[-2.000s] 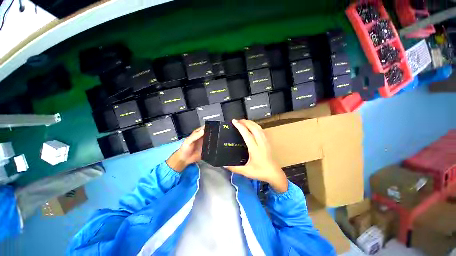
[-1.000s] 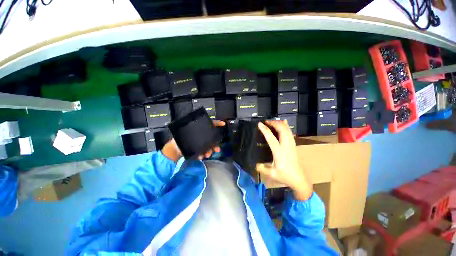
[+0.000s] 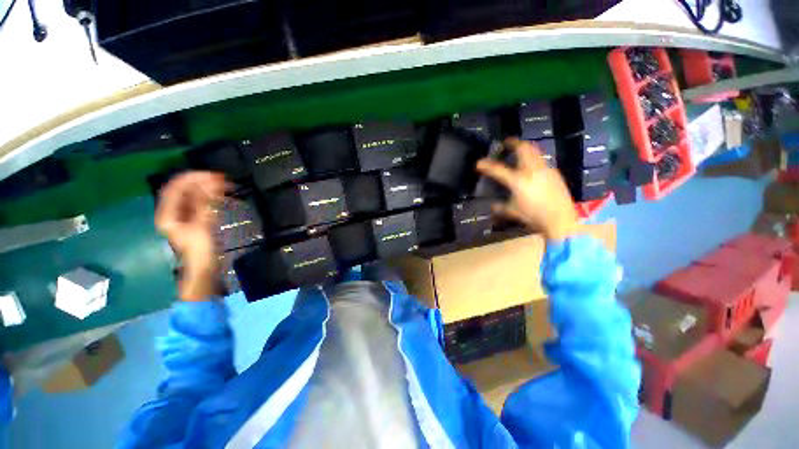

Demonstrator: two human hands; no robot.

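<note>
Small black boxes with pale lettering (image 3: 385, 145) stand in rows on the green bench, with plain dark bases (image 3: 324, 153) between the printed lids. My left hand (image 3: 194, 215) is blurred above the left end of the rows, fingers curved, with nothing visible in it. My right hand (image 3: 530, 188) is over the right part of the rows, fingers bent down at dark pieces. A plain black piece (image 3: 451, 160) lies tilted just left of its fingertips. Blur hides whether the right hand grips anything. A plain black base (image 3: 261, 274) sits at the front left edge.
An open brown carton (image 3: 486, 276) with black boxes inside stands against the bench front. Red parts bins (image 3: 653, 114) are at the far right. A white-edged shelf (image 3: 350, 74) crosses the back. Small white boxes (image 3: 81, 292) are at the left. Red crates (image 3: 727, 276) stand lower right.
Both hands have moved apart from in front of my chest, left hand to the left and right hand up and right over the rows. The black pieces they held are no longer in front of me.
</note>
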